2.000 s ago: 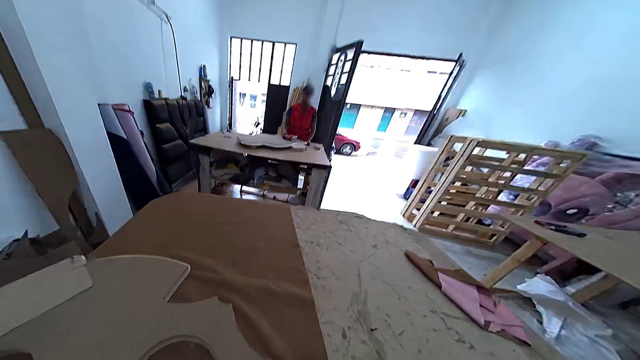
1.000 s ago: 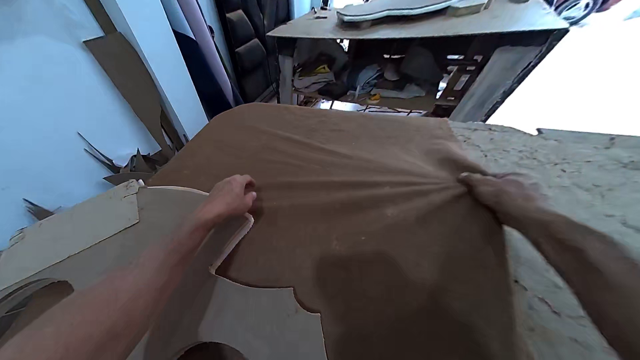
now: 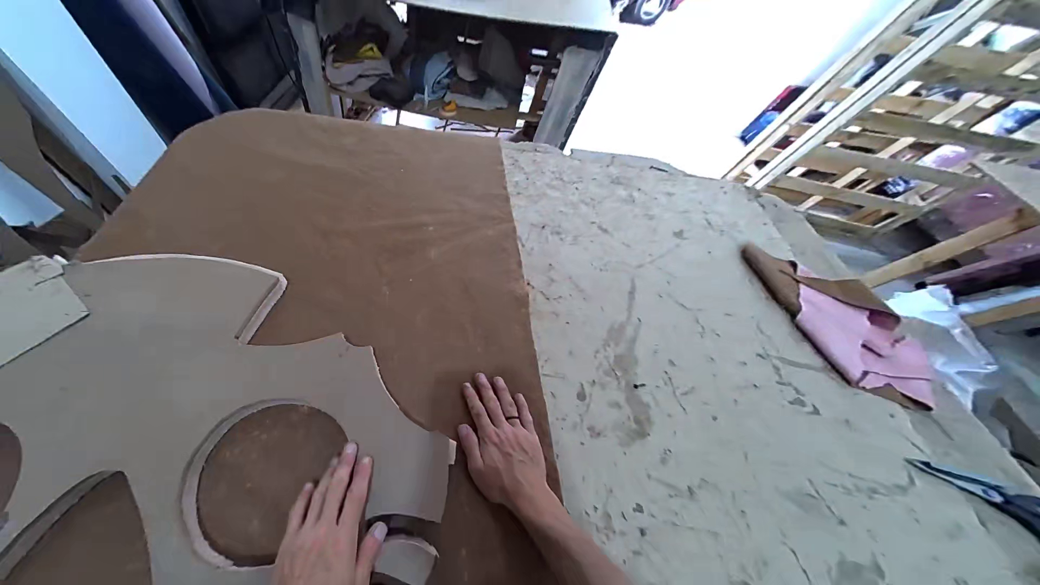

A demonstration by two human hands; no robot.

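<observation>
Brown fabric (image 3: 390, 203) lies spread over the worktable. On its left part rests a flat beige template board (image 3: 203, 341) with rounded cutouts. My left hand (image 3: 329, 520) lies with its palm down on the board, beside the round cutout, fingers extended. My right hand (image 3: 504, 447) presses flat on the fabric between the board's edge and the fabric's right edge, fingers slightly apart, a ring on one finger. Neither hand grips anything. A pair of scissors (image 3: 987, 491) lies on the table at the far right.
Pink and brown scraps (image 3: 865, 333) lie at the right side of the stained worktable (image 3: 626, 325). A slatted wooden frame (image 3: 861, 154) stands beyond it. Another table (image 3: 520, 12) with cloth stored underneath stands ahead. A pale board piece (image 3: 36, 305) overlaps the template at left.
My right hand has let go of the fabric it pulled into creases and now lies flat on it. My left hand has moved from the template's upper edge to beside the round cutout. The fabric lies flatter.
</observation>
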